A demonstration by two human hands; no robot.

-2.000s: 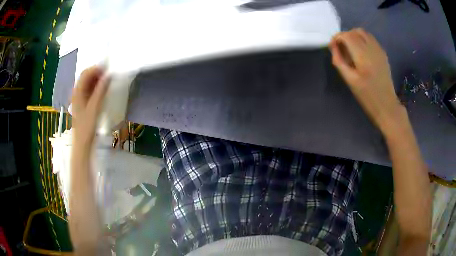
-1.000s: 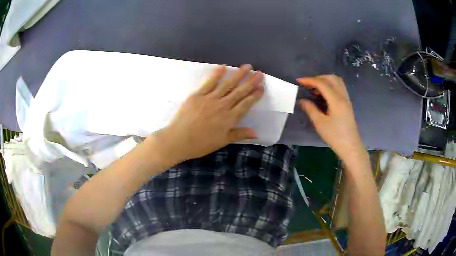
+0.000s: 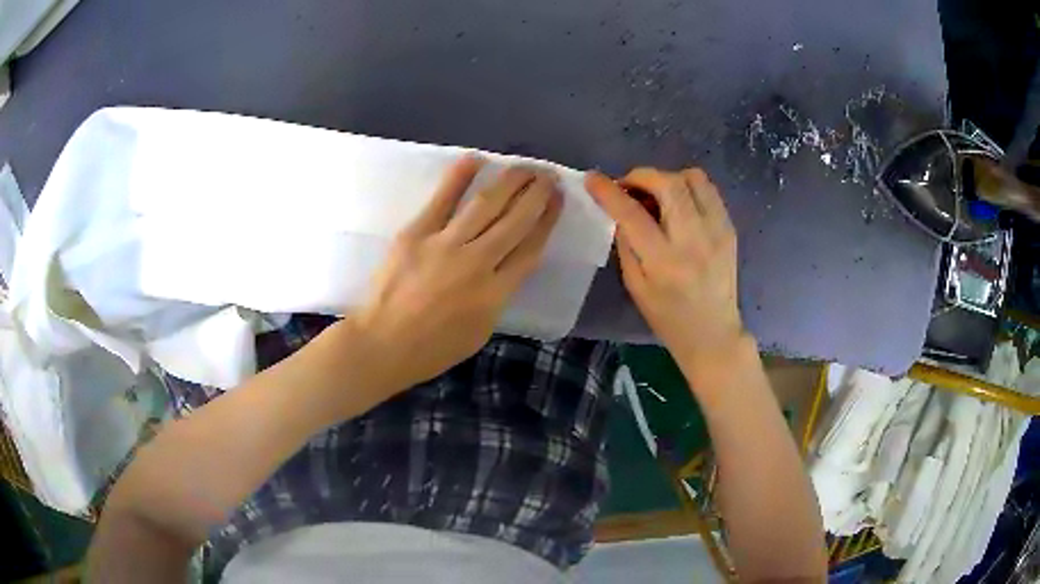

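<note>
A white garment piece (image 3: 262, 205) lies folded on the grey-blue padded table, its left part bunched and hanging over the near edge. A smaller white strip (image 3: 587, 228) lies at its right end. My left hand (image 3: 456, 262) rests palm down on the cloth, fingers slightly apart, gripping nothing. My right hand (image 3: 679, 245) is at the upper right corner of the cloth, thumb on its edge, other fingers curled; whether it pinches the cloth is hidden.
The steam iron (image 3: 929, 183) is parked at the right edge by a shiny metal rest (image 3: 977, 274). Thread scraps (image 3: 821, 137) lie left of it. White pieces (image 3: 924, 468) hang on a yellow rack (image 3: 981, 388) below right.
Since one second ago, my right hand has moved left onto the corner of the cloth. My left hand still lies on the cloth. Earlier both hands held the cloth raised and spread.
</note>
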